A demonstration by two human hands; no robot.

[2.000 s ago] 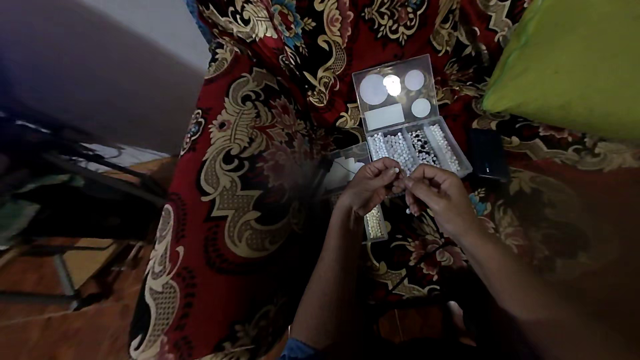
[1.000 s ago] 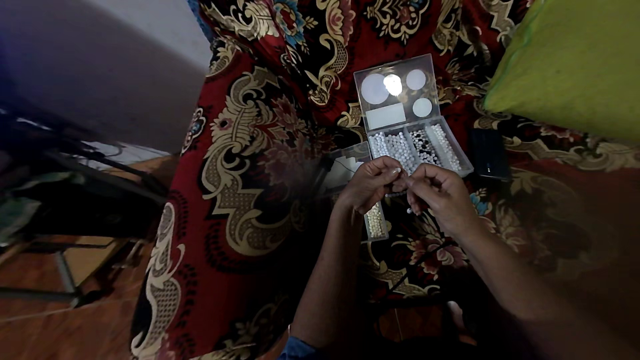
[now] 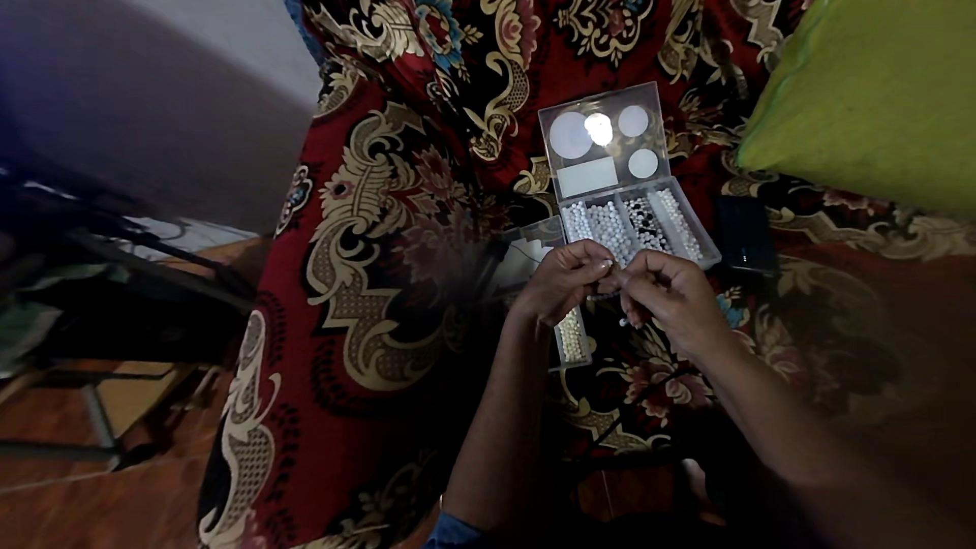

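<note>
My left hand (image 3: 568,280) and my right hand (image 3: 665,297) meet fingertip to fingertip at the near edge of an open clear plastic compartment box (image 3: 705,229). My left thumb and forefinger pinch a small white bead (image 3: 608,263). My right fingers are closed at the same spot, on something too small to make out, and a white bead (image 3: 624,322) shows just below them. White beads (image 3: 606,225), black-and-white beads (image 3: 644,221) and cream beads (image 3: 677,217) fill the box's compartments. Partly behind my left hand lies a second clear box with yellowish beads (image 3: 572,339).
A patterned red, black and gold cloth (image 3: 381,305) covers the seat. Right of the bead box lies a dark flat object (image 3: 746,235), and a green cushion (image 3: 877,99) is at the upper right. Metal-legged furniture (image 3: 99,415) stands on the tiled floor at the left.
</note>
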